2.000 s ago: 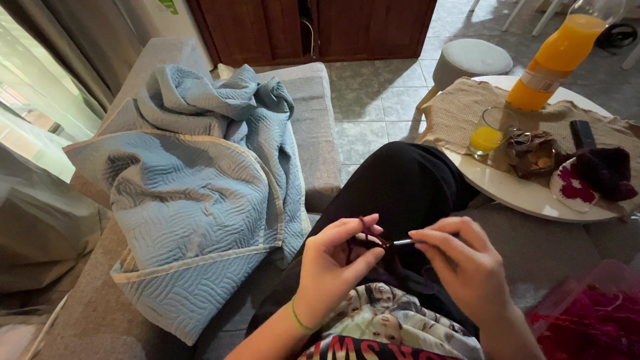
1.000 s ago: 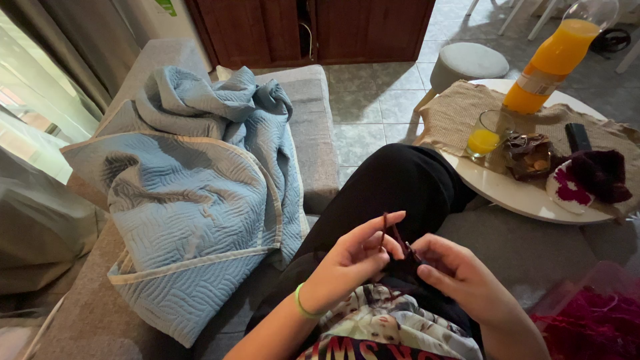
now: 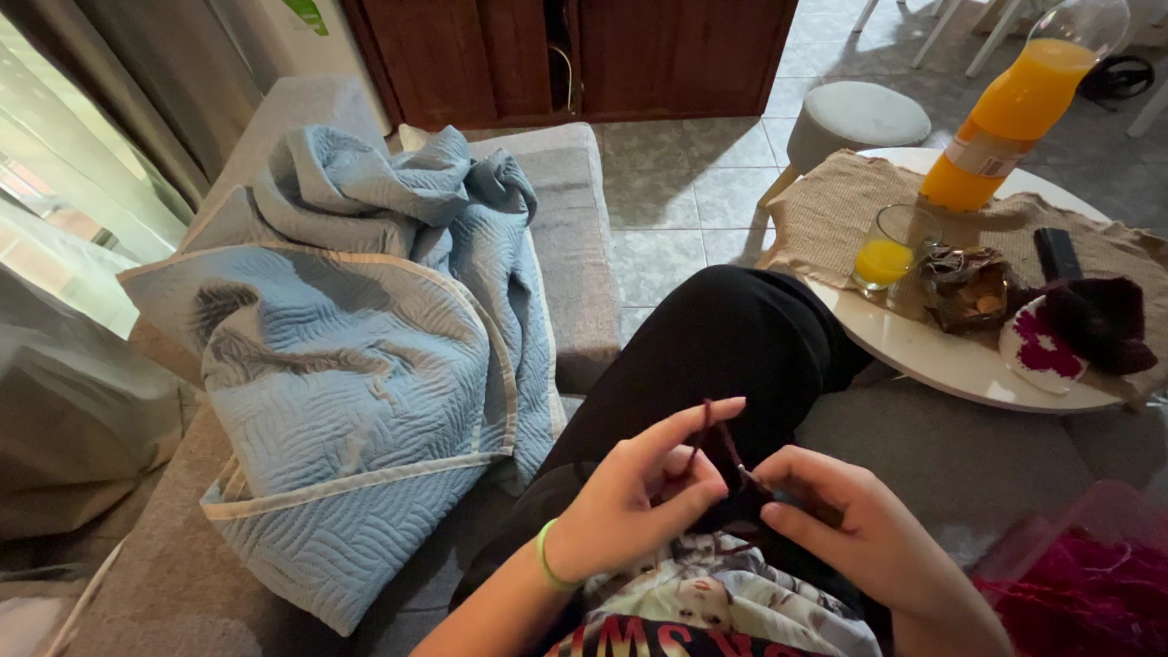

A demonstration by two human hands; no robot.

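Observation:
My left hand (image 3: pixel 643 497), with a green band at the wrist, is raised above my lap, and dark maroon yarn (image 3: pixel 727 445) loops over its extended index finger. The thumb and other fingers are bent close together at the yarn. Just to the right, my right hand (image 3: pixel 844 520) pinches a slim crochet hook (image 3: pixel 743 470), of which only the light metal tip shows. The yarn runs from the left index finger down to the hook tip. Any worked piece between the hands is too dark and hidden to tell.
A blue quilted blanket (image 3: pixel 365 365) lies heaped on the grey sofa (image 3: pixel 570 237) at left. At right, a round white table (image 3: pixel 890 347) holds an orange juice bottle (image 3: pixel 1004 128), a glass (image 3: pixel 883 260), an opened packet (image 3: pixel 972 292) and dark purple yarn (image 3: pixel 1100 319). Magenta yarn (image 3: pixel 1095 584) lies lower right.
The hook's shaft pointed left between my hands two seconds ago; now mostly its tip shows. My left index finger has stretched out, with the yarn drawn up over it.

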